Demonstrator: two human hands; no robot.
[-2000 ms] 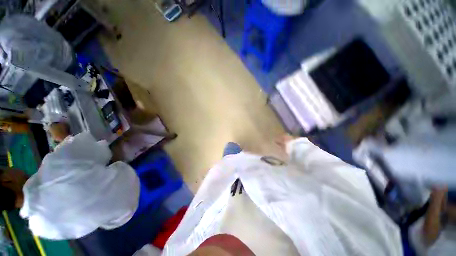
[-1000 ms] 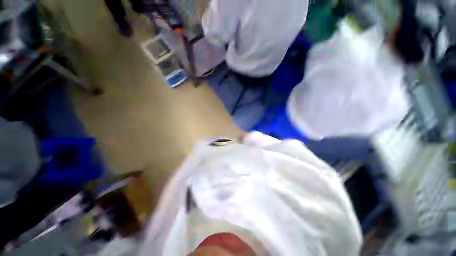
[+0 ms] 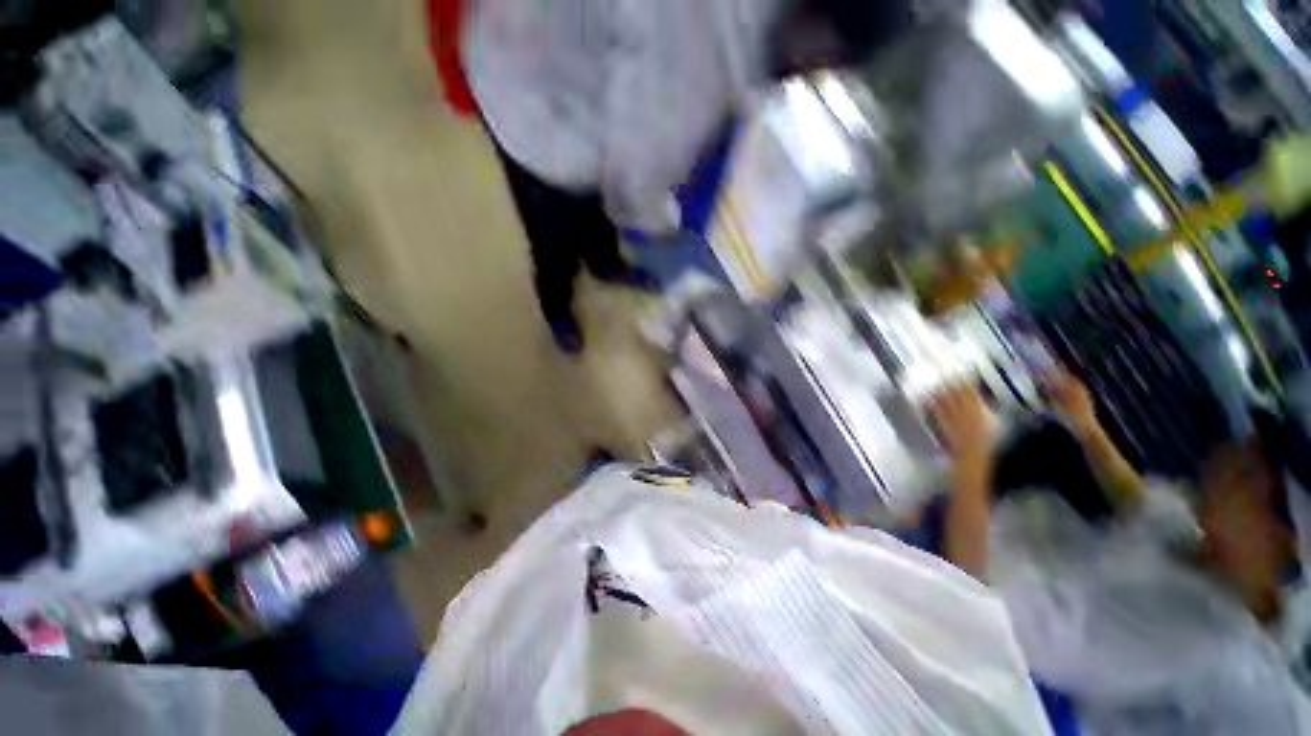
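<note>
Neither of my hands can be made out in the blurred head view. My white coat (image 3: 834, 618) fills the bottom middle, with a small dark ring-like thing (image 3: 661, 475) at its front edge. The cream aisle floor (image 3: 431, 273) lies ahead of me. Nearest on the right is a bench or rack with long pale and metallic parts (image 3: 733, 417); its contents are too blurred to name.
A person in white with dark trousers (image 3: 554, 230) stands ahead in the aisle. On the right, a person reaches bare forearms (image 3: 971, 475) over a bench. On the left, a bench (image 3: 216, 532) holds dark flat panels (image 3: 140, 439). A green surface with yellow edges (image 3: 1057, 230) shows upper right.
The view has swung and moved along the aisle. The blue stools seen earlier have left view; a standing person and the left bench with dark panels have come in.
</note>
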